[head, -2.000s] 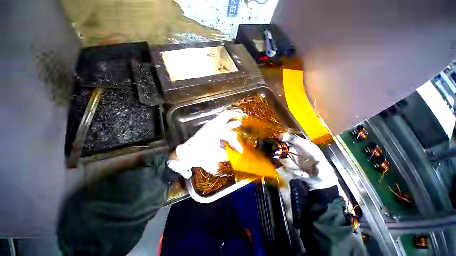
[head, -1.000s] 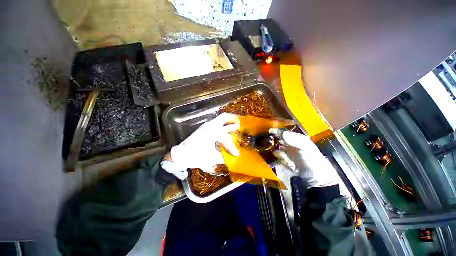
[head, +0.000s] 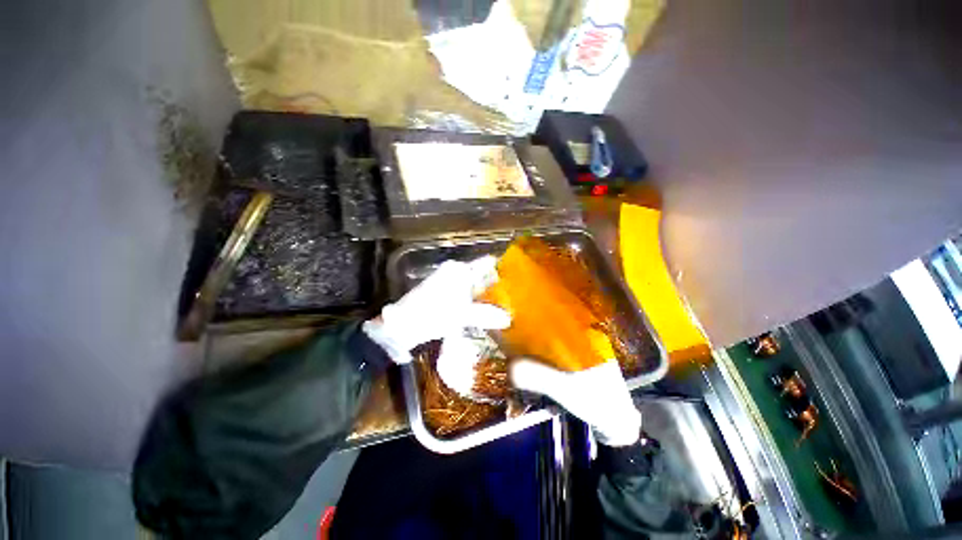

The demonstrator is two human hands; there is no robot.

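Observation:
My left hand (head: 438, 308), in a white glove, grips the left edge of an orange sheet (head: 549, 309) over the wire tray (head: 477, 436). My right hand (head: 583, 396), also white-gloved, is at the sheet's lower edge, its fingers pointing left. Whether it holds the sheet or something behind it cannot be told. No coil shows in either hand. Copper wire offcuts (head: 448, 409) lie in the tray, with a white crumpled patch (head: 460, 364) on them below my left hand.
The solder pot (head: 464, 172) stands behind the tray. The dross tray (head: 306, 269) with a scraper (head: 234, 253) is at left. A black box (head: 591, 151) with a red light, a curved orange strip (head: 654, 280) and a conveyor (head: 775, 422) carrying coils are at right.
The view has shifted, so the station sits lower and further right. The orange sheet is turned and raised. My right hand has moved down and left to its lower edge. The dark coil no longer shows.

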